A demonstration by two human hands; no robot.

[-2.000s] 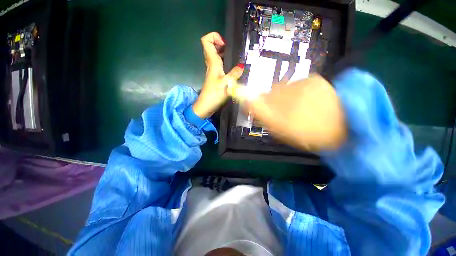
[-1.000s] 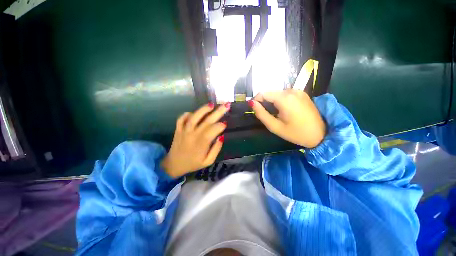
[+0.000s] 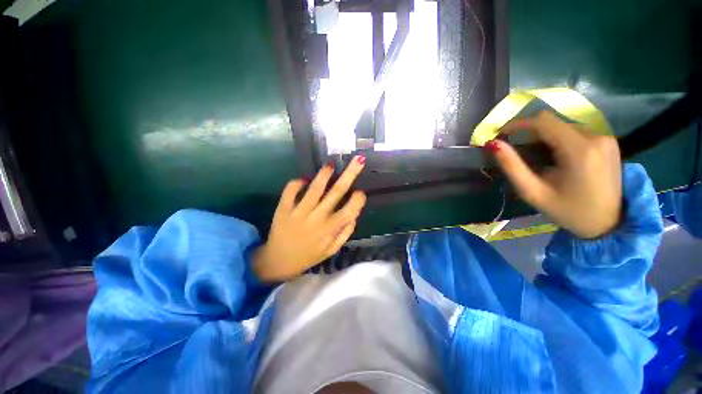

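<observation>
The open tablet [image 3: 450, 69] lies in the black foam tray [image 3: 496, 69], its silver-white battery panels [image 3: 416, 108] glaring, with a black flat cable [image 3: 378, 54] between them. My left hand [image 3: 312, 227] rests at the tray's near edge, index fingertip at the tablet's lower edge, fingers apart, nothing seen in it. My right hand [image 3: 573, 173] is right of the tray, thumb and index finger pinching a pale-yellow release liner [image 3: 566, 100] that loops up over the hand. Whether a strip hangs from the fingertips is not clear.
A glossy dark-green bench mat [image 3: 192, 85] lies around the tray. Another dark tray with a tablet [image 3: 11, 192] is at the far left, cut off by the edge. A black strap or cable [image 3: 666, 123] crosses at right. Purple cloth [image 3: 46, 319] hangs at lower left.
My right hand has moved right, away from the tablet's lower edge, and the yellow liner with it, now in a wider loop. My left hand has stayed nearly in place since one second ago.
</observation>
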